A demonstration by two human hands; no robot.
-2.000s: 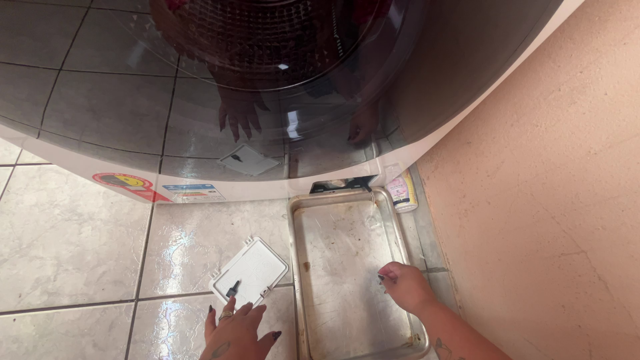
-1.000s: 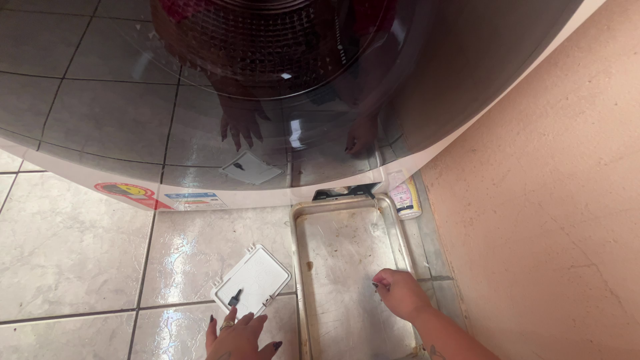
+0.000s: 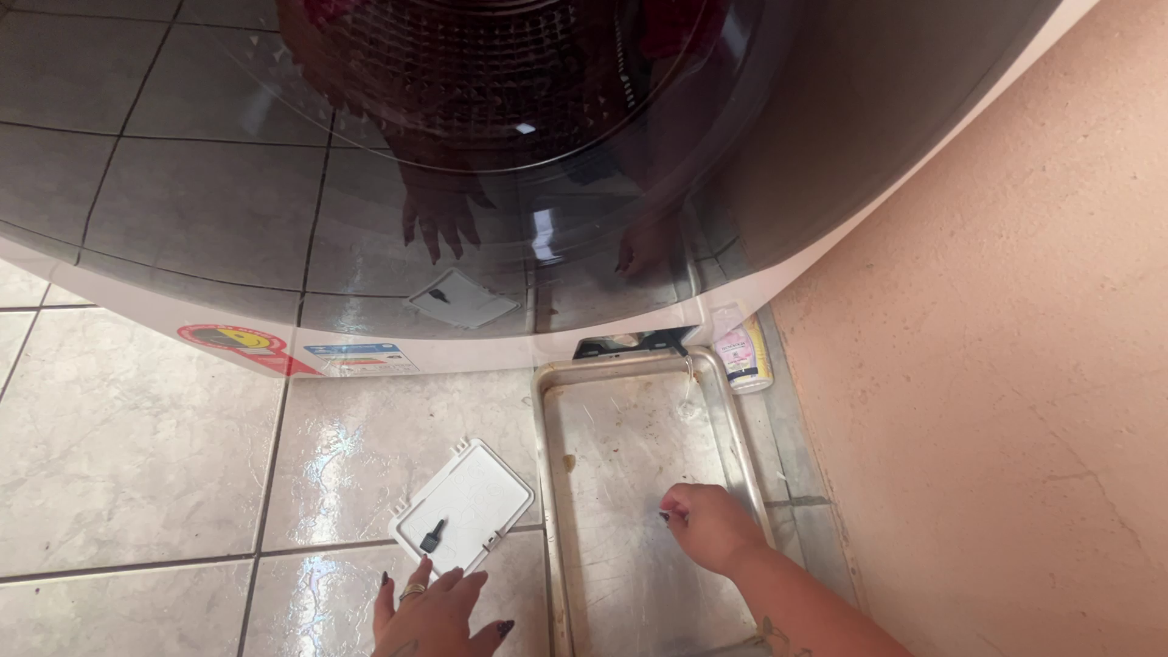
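My left hand (image 3: 436,610) is spread with its fingertips at the lower edge of a white plastic cover (image 3: 474,497) on the floor. A small black plug (image 3: 432,538) lies on that cover. Over a metal baking tray (image 3: 620,547), my right hand (image 3: 703,525) has its fingers curled together; whether something small is between them cannot be told. The tray's far end sits under the opening (image 3: 630,343) at the base of a front-loading washing machine (image 3: 474,356). A thin black hose (image 3: 681,347) sticks out there, and water runs from it into the tray.
A bottle with a pink and yellow label (image 3: 744,356) stands behind the tray's right corner, by the machine. A peach-coloured wall (image 3: 985,392) rises on the right. The tiled floor (image 3: 137,447) has wet-looking shiny patches.
A stream of water now shows at the tray's far end; it is not plain in the earlier frames. Both hands stay in nearly the same places.
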